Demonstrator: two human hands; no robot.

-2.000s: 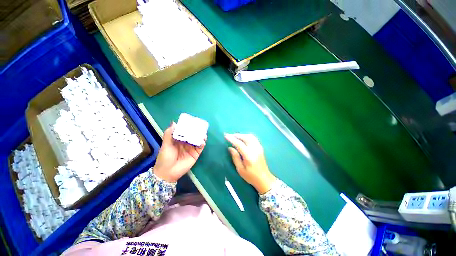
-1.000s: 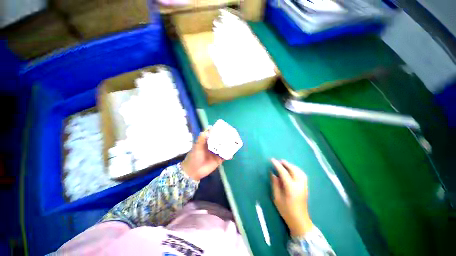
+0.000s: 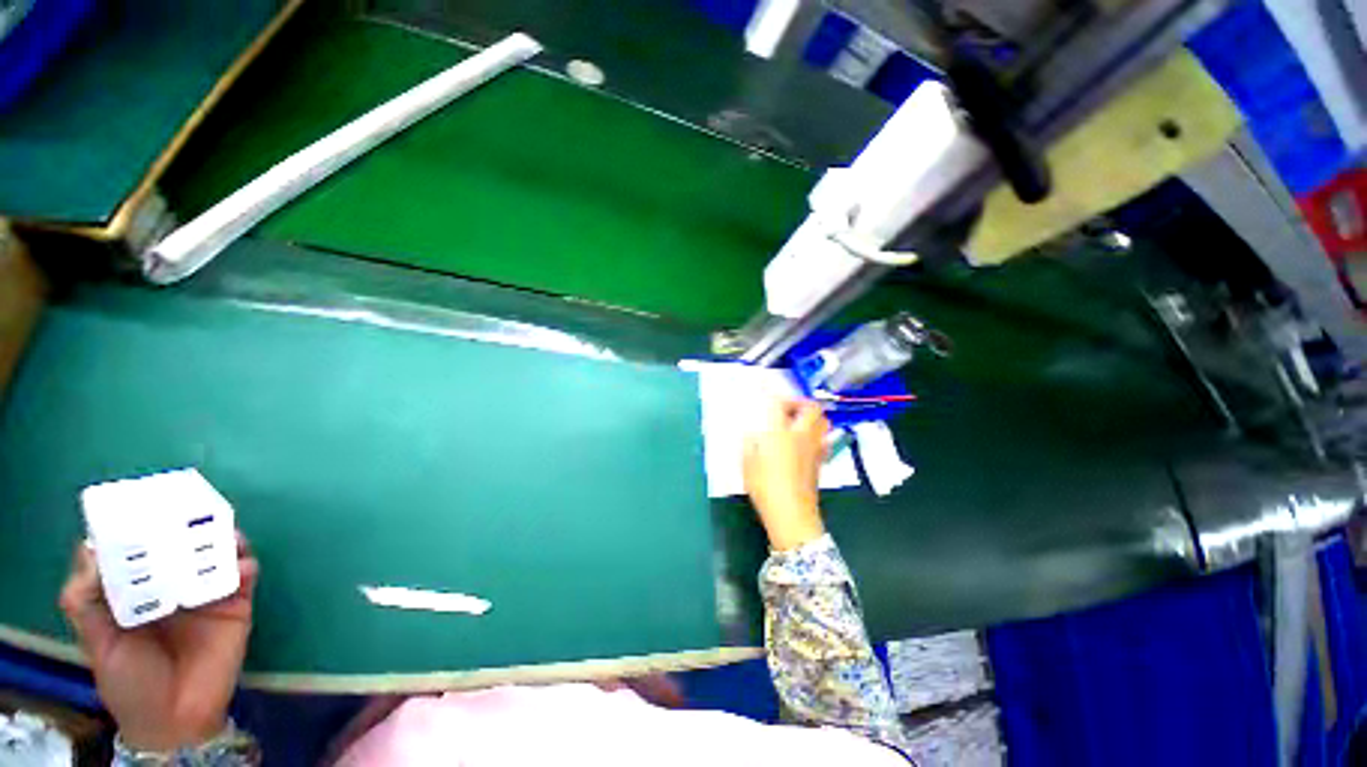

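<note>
My left hand (image 3: 168, 659) holds a white plastic housing (image 3: 162, 543) upright at the far left, with its slotted faces showing. My right hand (image 3: 790, 457) is over the white paper sheet (image 3: 727, 424), close to the small blue tray (image 3: 862, 384). Its fingertips are near the tray's edge, and whether they hold anything is too small to tell. A clear bottle (image 3: 873, 354) lies in the tray with a thin red stick beside it. The white pen-like tool (image 3: 426, 599) lies on the green mat between my hands.
The green belt (image 3: 600, 210) runs beyond the bench, with a slanted white guide bar (image 3: 345, 155) across it. A white power strip (image 3: 877, 210) is on the frame above the tray. A raised green board (image 3: 128, 90) is at the upper left. Blue material (image 3: 1154, 674) is at the lower right.
The view has swung right. My right hand has moved from the bare mat to the paper and blue tray. My left hand still holds the housing, now with slots facing the camera.
</note>
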